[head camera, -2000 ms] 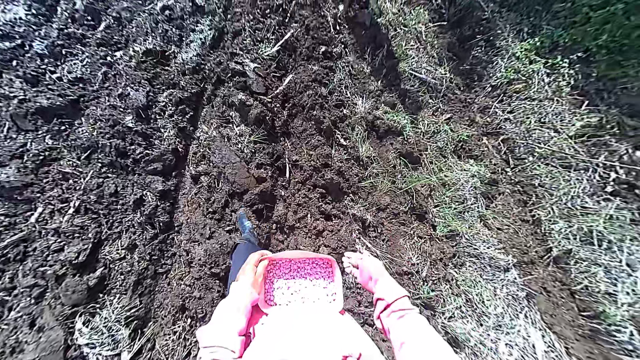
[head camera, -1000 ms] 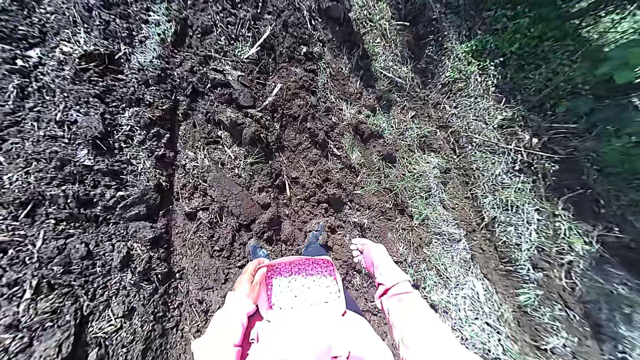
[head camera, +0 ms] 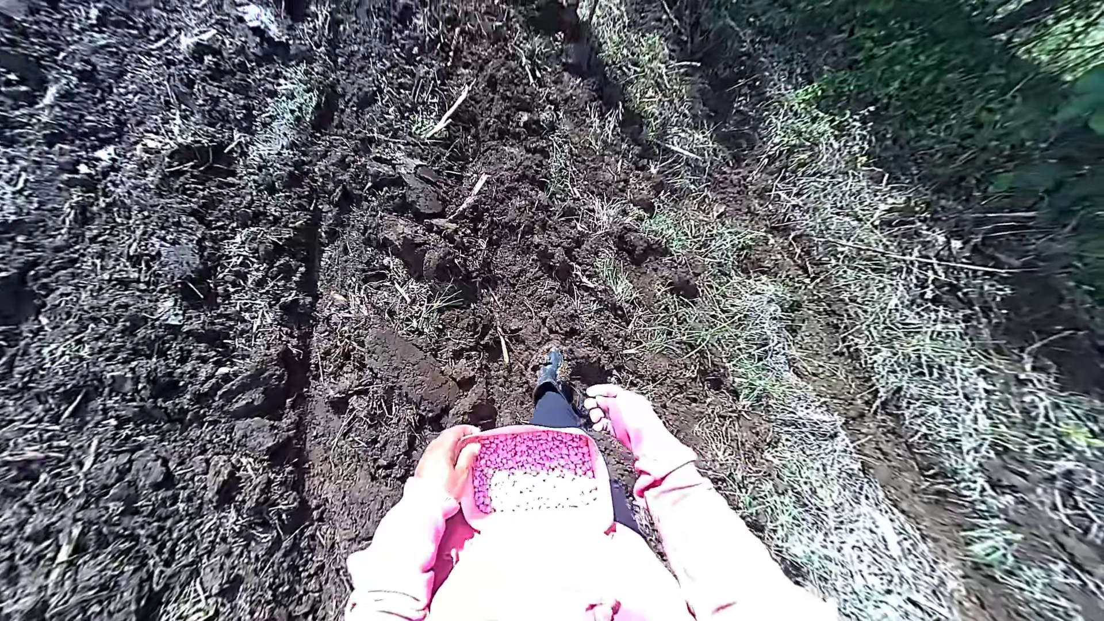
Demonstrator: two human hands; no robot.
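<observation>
A pale pink container [head camera: 535, 519] full of pink kernels or seeds [head camera: 535, 453] rests against the front of my body, at the lower middle of the head view. My left hand [head camera: 444, 461] grips its left rim, with the fingers partly hidden. Off the container's upper right corner, my right hand [head camera: 623, 417] hangs over the soil with its fingers curled. Whether anything small lies between those fingers is not clear. Bright sunlight washes out part of the kernels and both pink sleeves.
One dark boot [head camera: 549, 371] stands forward on loose, clumpy brown soil [head camera: 517, 302]. Dry stalks [head camera: 450, 110] lie ahead. A narrow furrow runs along the left. To the right are strips of grass [head camera: 750, 328] and shaded green plants [head camera: 931, 78].
The feet have stepped: both boots showed a second ago, and one shows now. The ground has shifted in view as I walk. My left hand has stayed on the container.
</observation>
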